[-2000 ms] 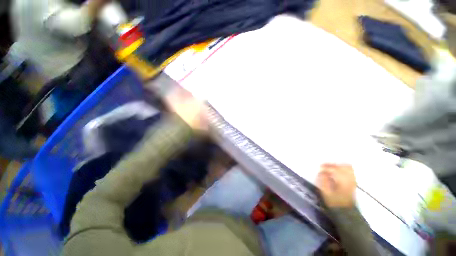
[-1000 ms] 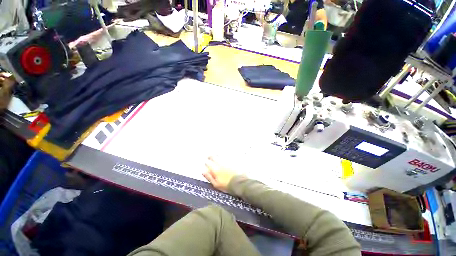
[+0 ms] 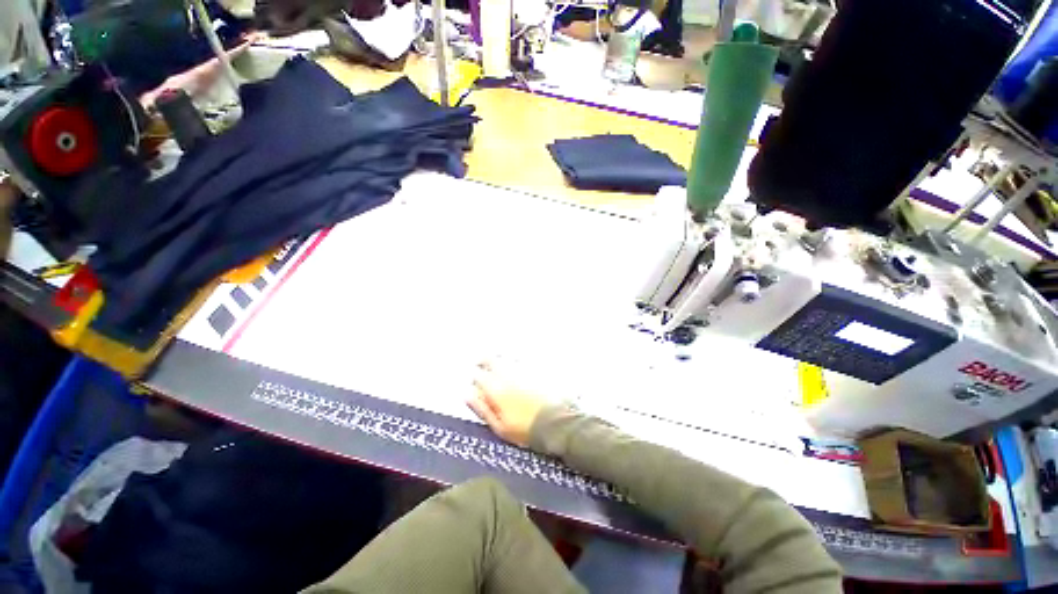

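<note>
My right hand [image 3: 507, 400] rests on the white table top [image 3: 429, 279] just behind the ruler strip [image 3: 441, 442]. Its fingers point left and look a little apart, with nothing visible in them; the bright glare blurs them. My left hand is not in view; an olive sleeve or limb ends at the table's front edge, low in the middle. The white sewing machine head [image 3: 986, 371] stands at the right with its lit control panel [image 3: 872, 337]. The presser foot and needle area [image 3: 667, 325] shows no cloth under it.
A heap of navy pieces [image 3: 267, 174] lies at the back left. A folded navy piece [image 3: 615, 161] lies behind the table top. A green thread cone [image 3: 729, 122] and a black one [image 3: 853, 110] stand behind the head. A cardboard box [image 3: 925, 479] is at the right; a blue basket [image 3: 58, 424] is low left.
My view has swung right and steadied, bringing the machine head into view. My right hand has opened from a fist and lies flatter on the table. My left hand has gone out of sight.
</note>
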